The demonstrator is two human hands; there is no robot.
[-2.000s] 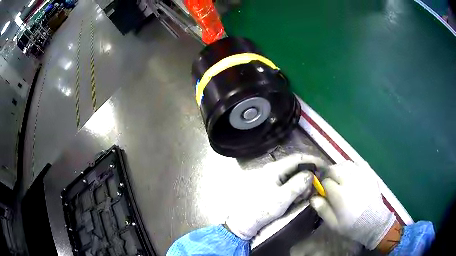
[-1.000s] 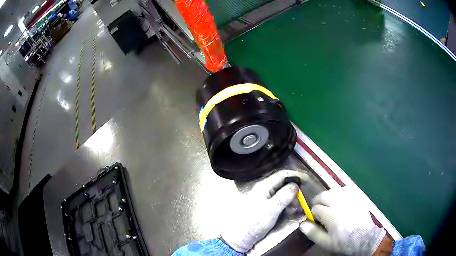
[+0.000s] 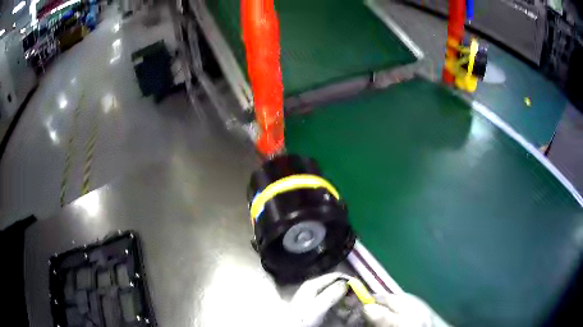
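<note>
My left hand [image 3: 314, 300], in a white glove, is at the bottom edge, partly cut off and blurred. Its fingers curl around a small black part, which is barely visible now. My right hand [image 3: 401, 311], also gloved and cut off by the bottom edge, is just to the right. It holds the yellow-handled tool [image 3: 362, 291], whose upper end reaches the left hand's fingertips. The tool's point cannot be made out.
A black round housing [image 3: 303, 236] with a yellow band hangs on an orange-wrapped pole [image 3: 263, 83] just beyond my hands. The green conveyor [image 3: 441, 211] curves along the right. A black pocketed tray [image 3: 96, 281] lies on the steel worktop [image 3: 172, 211] at lower left.
The view has tilted up, so the hands and housing sit lower in the picture. More conveyor and a second orange pole show. Both hands keep their holds.
</note>
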